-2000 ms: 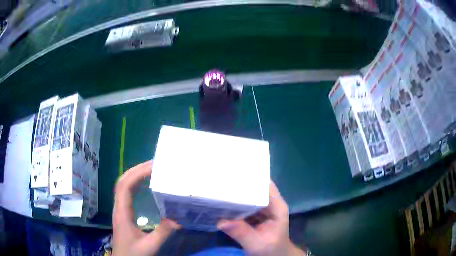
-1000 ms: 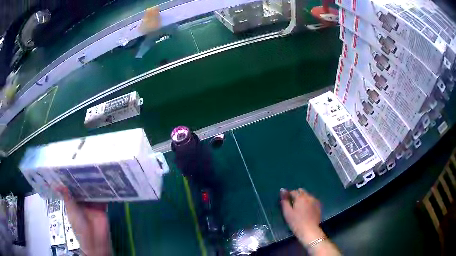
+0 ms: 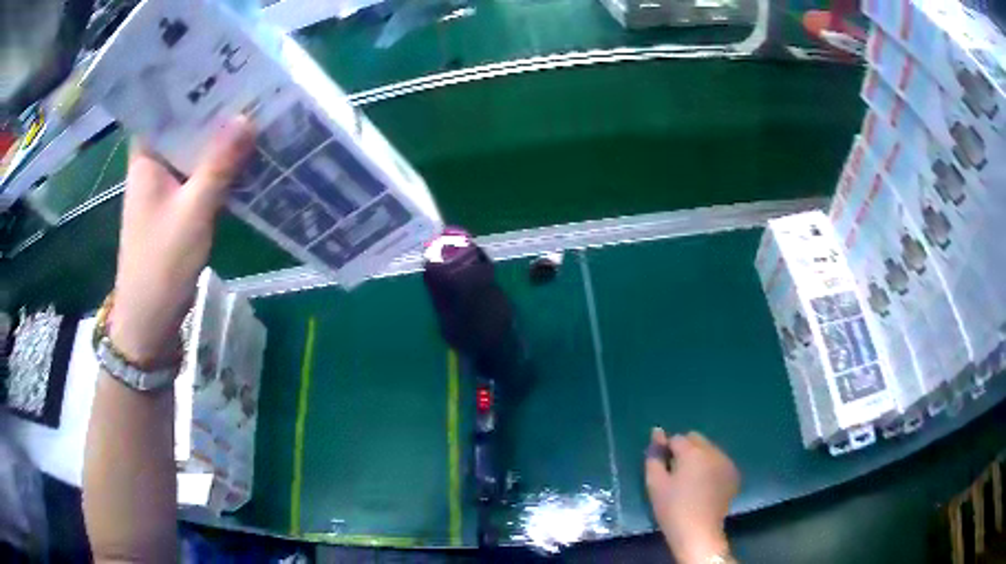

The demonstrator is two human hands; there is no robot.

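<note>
My left hand (image 3: 182,237) holds a white printed carton (image 3: 314,182) up at the upper left, tilted, with its thumb on the printed face. My right hand (image 3: 693,494) is low at the right, over the green bench. Its fingers are curled, and a small dark tip (image 3: 660,449) shows at the thumb and forefinger; the rest is hidden in the fist. A black tool (image 3: 474,303) with a pinkish round end and a red switch stands mid-bench. A glittering heap of clear pieces (image 3: 560,518) lies at the bench edge beside it.
A leaning row of cartons (image 3: 927,209) stands at right, with one carton (image 3: 827,331) at its near left end. More cartons (image 3: 226,386) stand at left, partly behind my left forearm. A black tray (image 3: 39,364) of whitish pieces is far left. A metal rail (image 3: 662,226) crosses behind the tool.
The carton, first held in both hands, is now in my left hand alone, raised and swung to the upper left. My right hand has let go of it and moved right.
</note>
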